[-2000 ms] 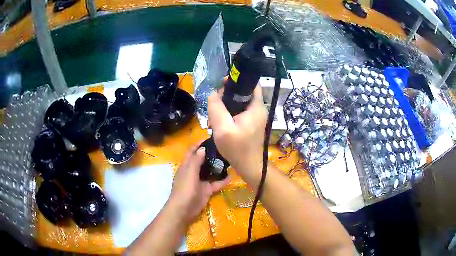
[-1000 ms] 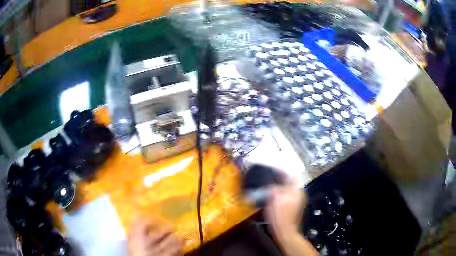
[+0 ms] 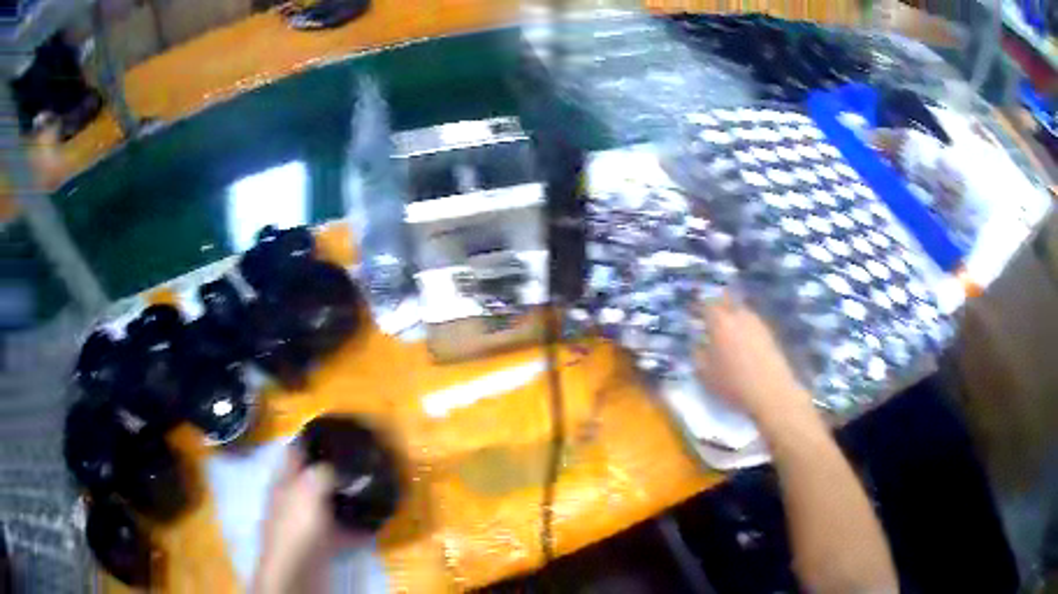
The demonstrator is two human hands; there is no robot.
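My left hand (image 3: 299, 516) holds a glossy black round housing (image 3: 357, 473) above the white sheet (image 3: 238, 493) at the lower left; the hand is blurred. My right hand (image 3: 733, 354) is at the right edge of the pile of small silver motors with thin wires (image 3: 650, 261). Its fingertips are blurred, so whether it holds a motor cannot be told. The electric screwdriver (image 3: 566, 215) hangs upright and blurred at the centre, its black cord running down over the orange bench.
Black housings (image 3: 151, 360) cluster at the left. A pale screw feeder (image 3: 476, 232) stands behind the bench centre beside a clear bag (image 3: 374, 221). A blister tray of silver-white parts (image 3: 830, 232), a blue bin (image 3: 888, 174) and a black tote (image 3: 928, 487) are at the right.
The view has swung right, then partly back. The screwdriver has left my right hand and hangs free. My right hand moved from over the tote to the motor pile. My left hand has taken a housing.
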